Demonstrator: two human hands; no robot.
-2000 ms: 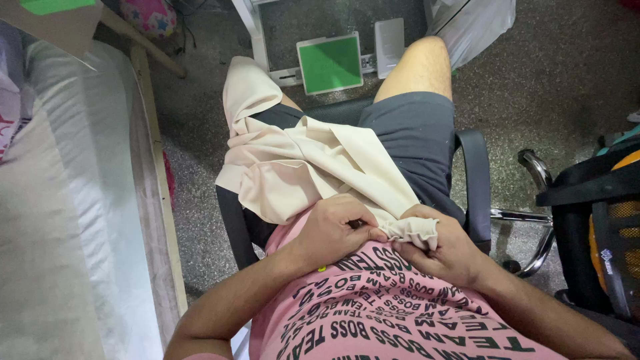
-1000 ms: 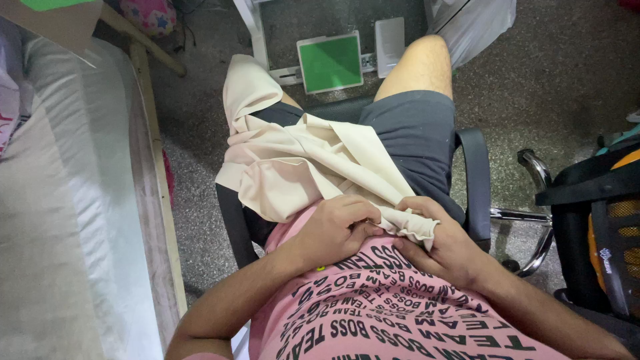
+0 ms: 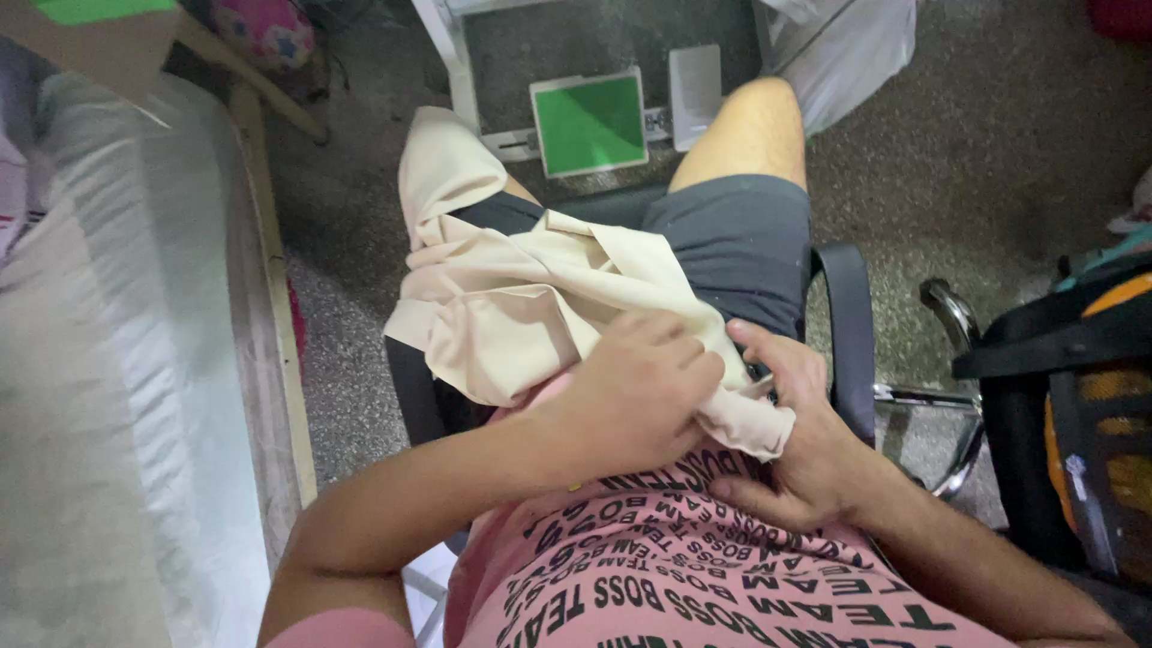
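A cream cloth (image 3: 504,333) lies in loose folds over my lap and one thigh, with one part draped over the knee. Its narrow, gathered end (image 3: 747,423) is between my two hands, close to the pink shirt. My left hand (image 3: 643,387) is closed on the cloth beside that end, back of the hand up, its fingertips partly hidden. My right hand (image 3: 805,432) is spread around the gathered end, thumb and forefinger wide apart, with the cloth against its palm. Whatever lies beneath the folds is hidden.
I sit in a black chair with an armrest (image 3: 846,333) at my right. A bed (image 3: 135,360) runs along the left. Ahead are a white metal frame (image 3: 450,63) and a green panel (image 3: 589,123). Another chair (image 3: 1062,387) stands at the right.
My right hand's fingers have spread away from the gathered cloth they were around. My left hand has shifted up and over the cloth, and the gathered end hangs lower and smoother.
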